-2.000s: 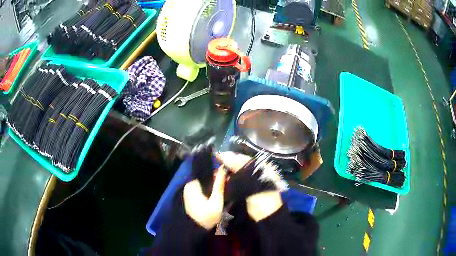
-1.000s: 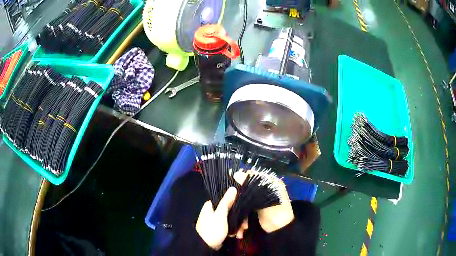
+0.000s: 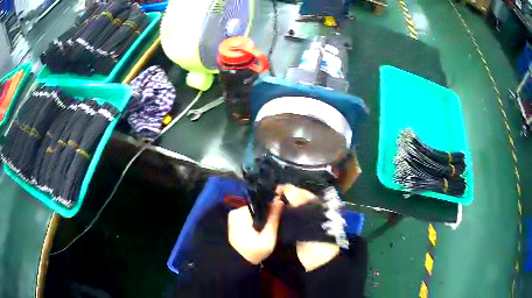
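My left hand [image 3: 252, 230] grips black wires [image 3: 260, 185] that point up toward the front edge of the disc machine [image 3: 301, 139]. My right hand [image 3: 314, 254] holds a fanned black wire bundle [image 3: 306, 222] with pale silvery tips pointing right. The two hands are close together above the blue bin [image 3: 201, 212]. Motion blur hides the fingertips and the single wires. Whether the wire tops touch the machine rim cannot be told.
A left teal tray [image 3: 111, 152] holds rows of banded black bundles. A right teal tray [image 3: 417, 110] holds a few bundles. A red-lidded bottle [image 3: 238, 87], a wrench [image 3: 205, 109], a checked cloth [image 3: 150, 103] and a fan [image 3: 189, 43] stand or lie left of the machine.
The wires in my left hand have moved up and right, closer to the machine. The right-hand bundle's tips have swung from upper right to right. The camera view has shifted slightly.
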